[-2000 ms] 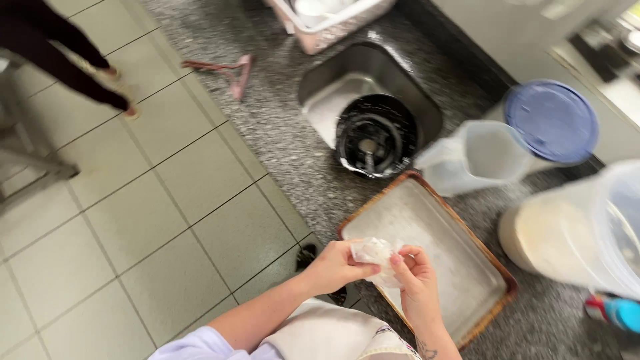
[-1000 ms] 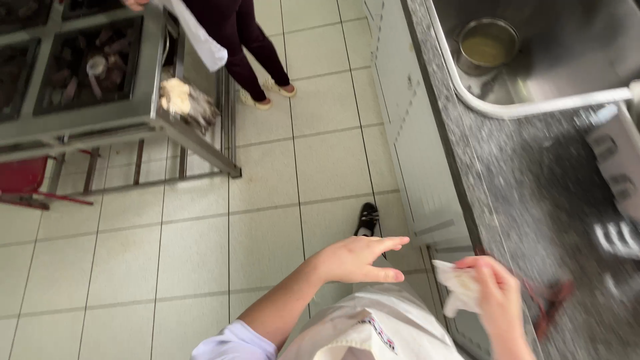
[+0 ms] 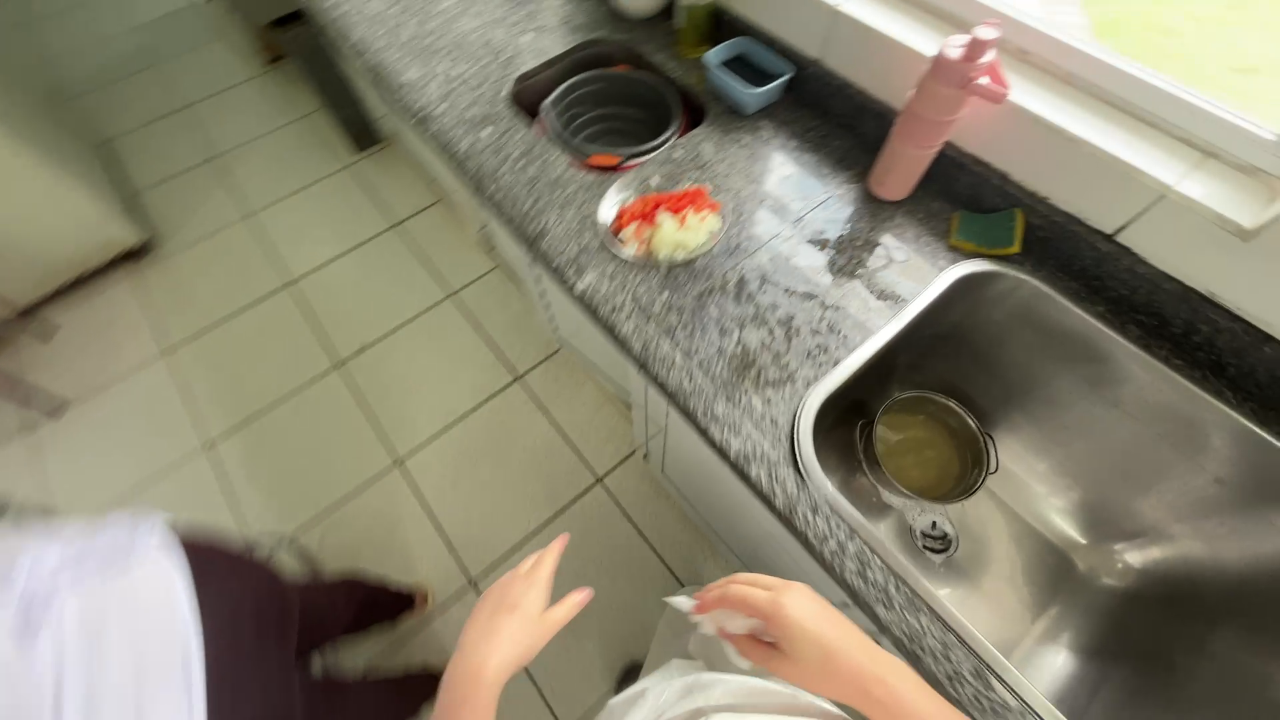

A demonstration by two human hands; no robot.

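Observation:
My right hand (image 3: 790,625) is closed around a crumpled piece of thin white material (image 3: 725,620), whose tip sticks out toward the left. Apart from it, my left hand (image 3: 520,610) hangs over the tiled floor with thumb and fingers spread and nothing between them. The stainless steel sink (image 3: 1110,400) lies to the right of both hands. In it stands a small metal pot (image 3: 930,447) of cloudy yellowish liquid, beside the drain (image 3: 934,537). Farther along the granite counter is a clear plate of chopped red and pale vegetables (image 3: 668,220).
A collapsible dark colander (image 3: 615,115) sits in the small sink. Behind are a light blue container (image 3: 747,75), a pink bottle (image 3: 925,125) and a green and yellow sponge (image 3: 987,231). Another person in dark trousers (image 3: 250,630) stands close at the lower left.
Two seconds ago both hands held the white material together over a baking tray; now only my right hand has it. The view has swung strongly along the counter.

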